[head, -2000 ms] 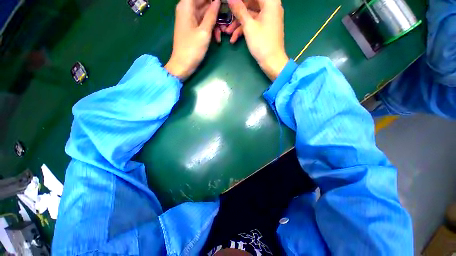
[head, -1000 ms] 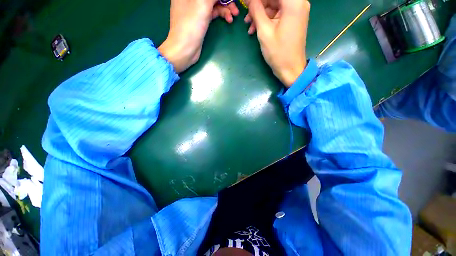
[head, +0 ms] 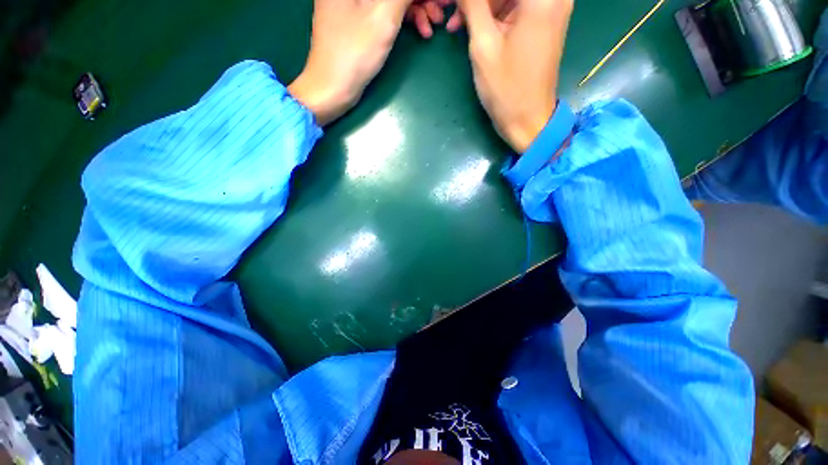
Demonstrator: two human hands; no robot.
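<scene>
My left hand (head: 352, 56) and my right hand (head: 519, 65) are close together at the top edge of the picture. Both are bare and partly cut off by the edge. The fingertips are largely out of the picture, and no held thing shows. One small dark electronic unit (head: 90, 96) with silver and yellow glints lies on the green mat (head: 399, 272) at the upper left, away from my left hand. A blue wrist strap (head: 542, 145) is round my right wrist.
A thin yellow stick (head: 622, 43) lies right of my right hand. A solder reel (head: 767, 36) stands at the upper right. White scraps (head: 56, 313) and a grey bench tool (head: 25, 413) are at lower left. A neighbour's blue sleeve (head: 772, 168) is at the right edge.
The view has shifted, so my hands sit nearer the top edge. The dark unit seen between my fingers is out of sight. Two loose units on the left have left the picture.
</scene>
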